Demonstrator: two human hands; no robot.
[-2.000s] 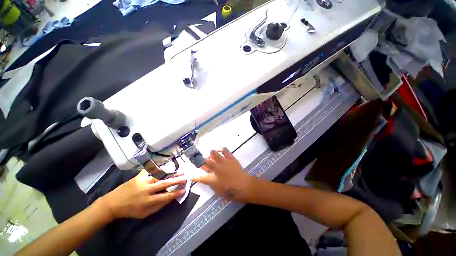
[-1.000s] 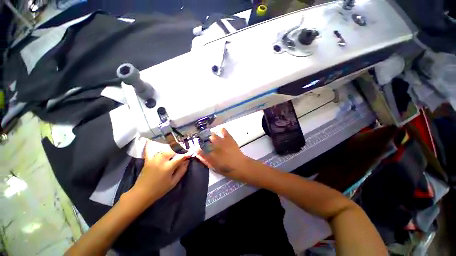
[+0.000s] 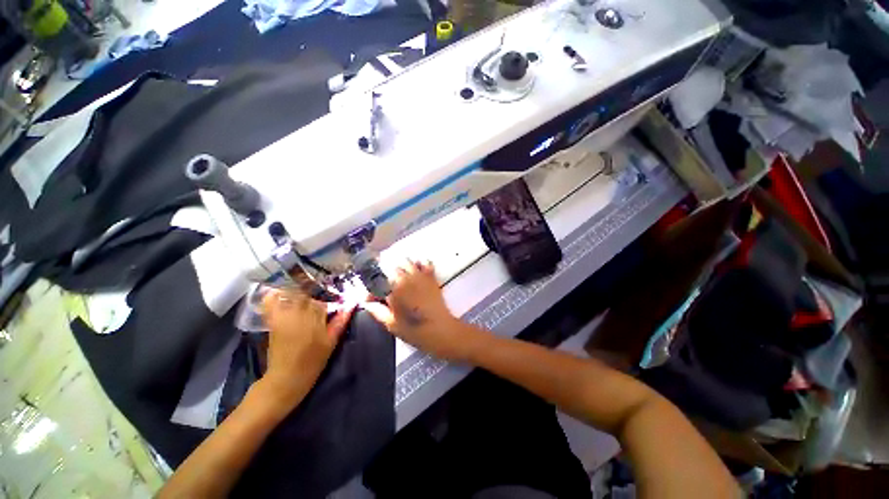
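Note:
The white sewing machine (image 3: 322, 185) runs diagonally across the view, with its needle area (image 3: 349, 283) at the lower left end. A dark fabric panel (image 3: 331, 409) lies under and in front of it. A small white piece (image 3: 353, 294) shows at the needle, between my fingertips. My left hand (image 3: 292, 331) holds the dark fabric by its edge left of the needle; its fingers are blurred. My right hand (image 3: 417, 304) rests just right of the presser foot, fingers bent, thumb and fingertips at the white piece. Whether it grips the piece is hard to tell.
A smartphone (image 3: 520, 232) lies on the bed under the arm. A ruler scale (image 3: 585, 239) runs along the front edge. At right is a carton (image 3: 673, 336) with dark, red and grey pieces. More dark cloth (image 3: 234, 107) lies behind the machine, and a pale yellow-green surface (image 3: 58, 390) at left.
Since two seconds ago, the dark fabric at the needle has been gathered nearer the foot and less white shows. My left hand has turned more upright. The camera view has also shifted.

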